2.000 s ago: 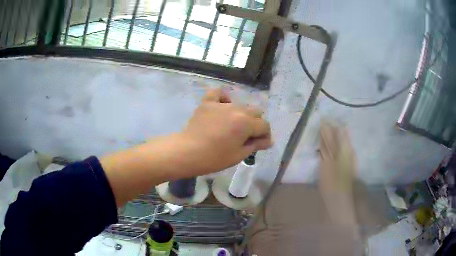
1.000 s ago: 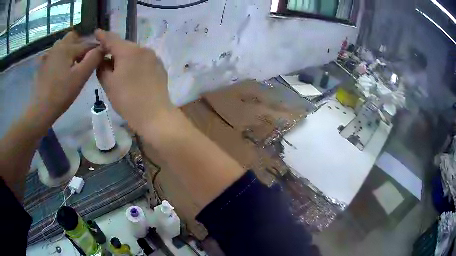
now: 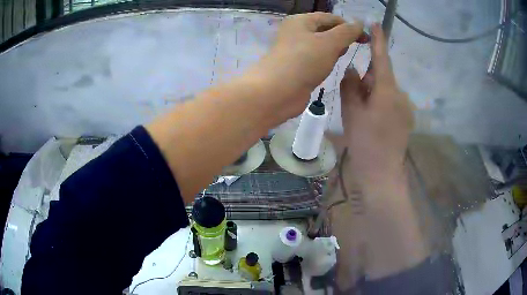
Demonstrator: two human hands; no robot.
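Observation:
A white thread cone (image 3: 310,135) with a dark top stands on a pin over a pale round disc (image 3: 283,154) of the thread stand. My left hand (image 3: 315,52) is raised above it, thumb and finger pinched, with a thin line of thread (image 3: 354,54) running down from the fingertips. My right hand (image 3: 378,103) is blurred, its fingertips close beside the left ones near a grey metal rod (image 3: 389,18). What it holds cannot be told. A second disc (image 3: 253,161) is partly hidden by my left forearm.
On the white machine top (image 3: 167,262) stand a yellow-green bottle with black lid (image 3: 211,239), a small yellow bottle (image 3: 250,268) and a white spool with purple centre (image 3: 287,245). A brown sheet (image 3: 445,173) lies at the right. A pale wall is behind.
The view has swung back left from the machine at the right. My hands remain raised and close together, now above and right of the white cone. My left forearm now covers the dark cone's place.

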